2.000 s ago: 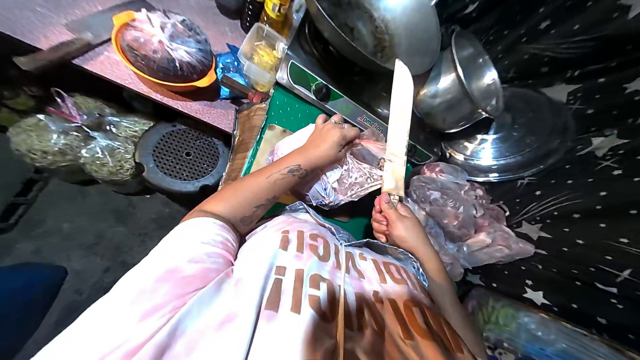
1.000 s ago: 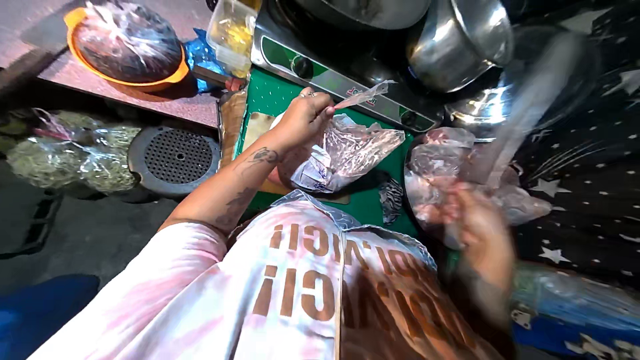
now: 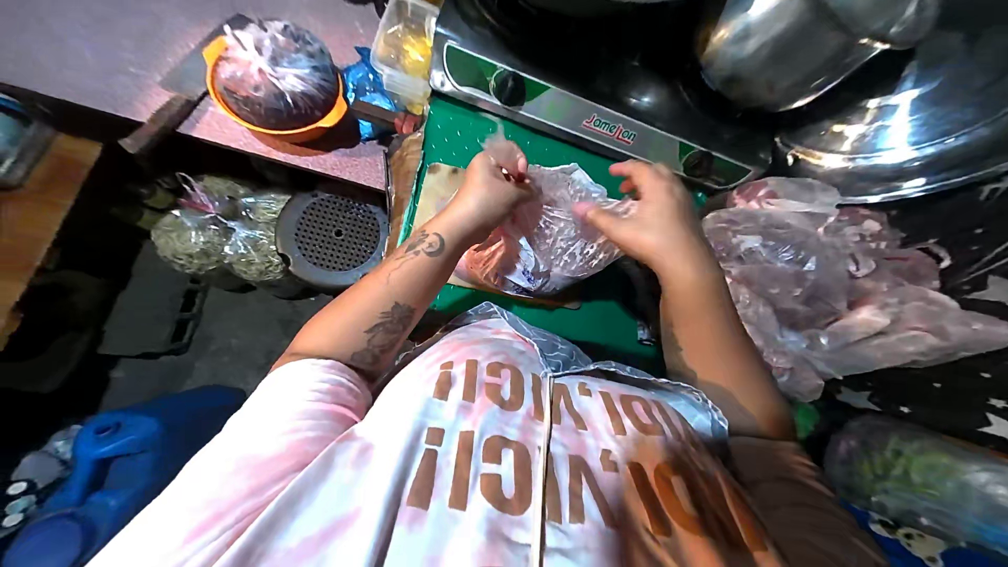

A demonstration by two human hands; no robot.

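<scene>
A clear plastic bag (image 3: 563, 236) with pinkish contents sits on a board over the green surface (image 3: 622, 315) in front of me. My left hand (image 3: 500, 185) is closed on the bag's gathered top. At the bag's right side is my right hand (image 3: 650, 209), its fingers apart and its thumb close to the plastic; whether it touches the bag is unclear. More clear bags of raw meat (image 3: 835, 276) lie to the right. The knife seen earlier does not show now.
Beyond the bag stands a gas stove (image 3: 598, 118), with metal pots (image 3: 780, 55) at its right. A cleaver (image 3: 165, 118) and an orange bowl (image 3: 315, 126) holding a bagged dark mass are at upper left. A blue jug (image 3: 134, 457) stands lower left.
The knife, in my right hand in the first frame, is out of sight. My right hand swung out right over the meat bags and is now back beside the bag. The view has shifted somewhat.
</scene>
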